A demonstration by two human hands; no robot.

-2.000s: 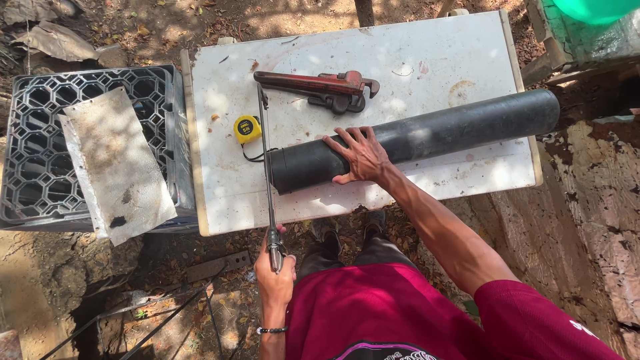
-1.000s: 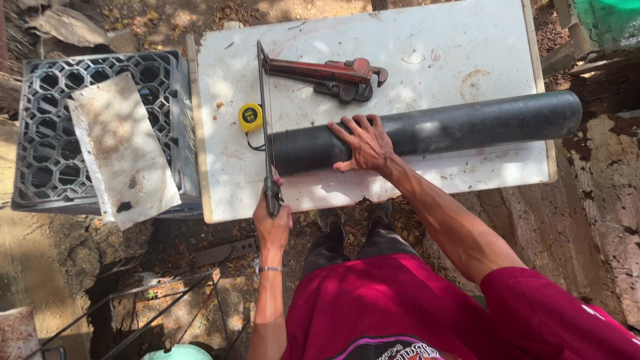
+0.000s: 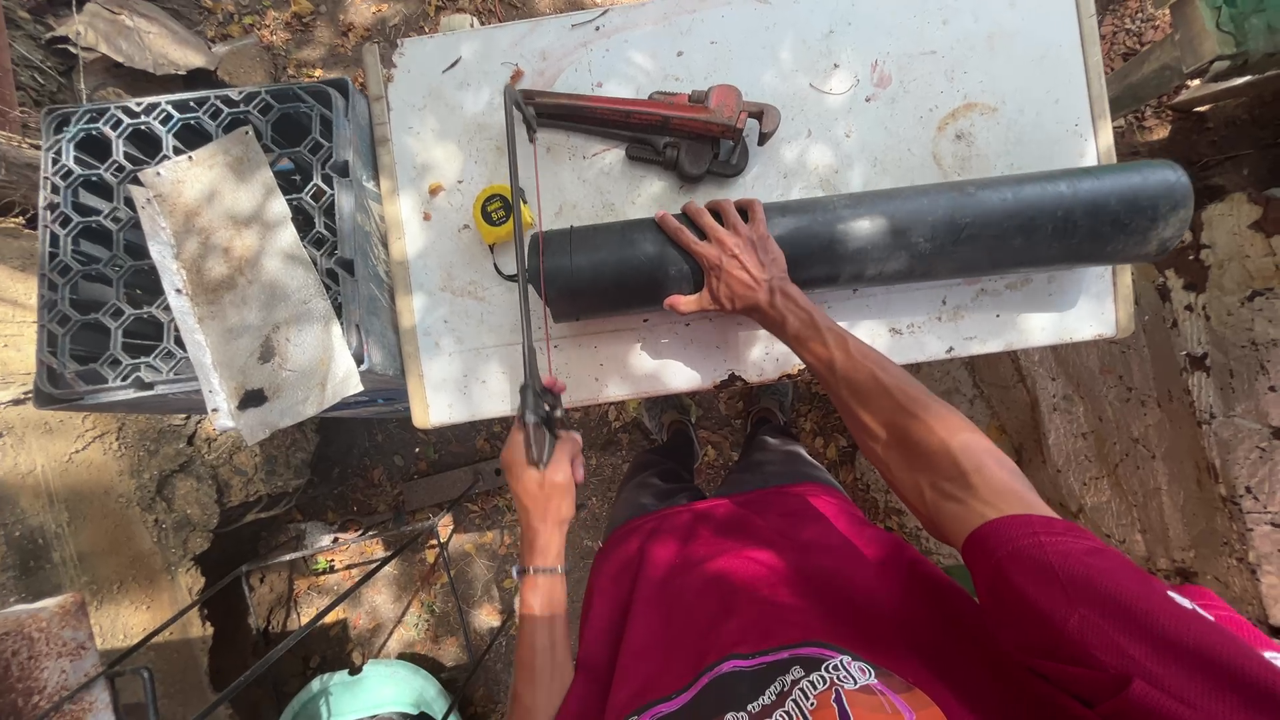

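Observation:
A hacksaw is in the grip of my left hand, below the table's near edge. Its thin reddish blade runs across the left end of a black plastic pipe, where a dark line rings the pipe. On top of the pipe, near that end, lies my right hand, fingers spread and pressing. A yellow tape measure sits just left of the saw frame. Beyond the pipe, red pipe wrenches rest beside the saw's far end. Whether the blade touches the pipe is hard to tell.
Everything lies on a white table, with the pipe's right end overhanging its edge. To the left stands a black plastic crate with a stained metal sheet on it. Thin metal rods and a pale green container are at lower left.
My left hand has moved the saw toward the table's near edge over the pipe's left end, compared with two seconds ago. The right hand stays on the pipe. The view has shifted slightly.

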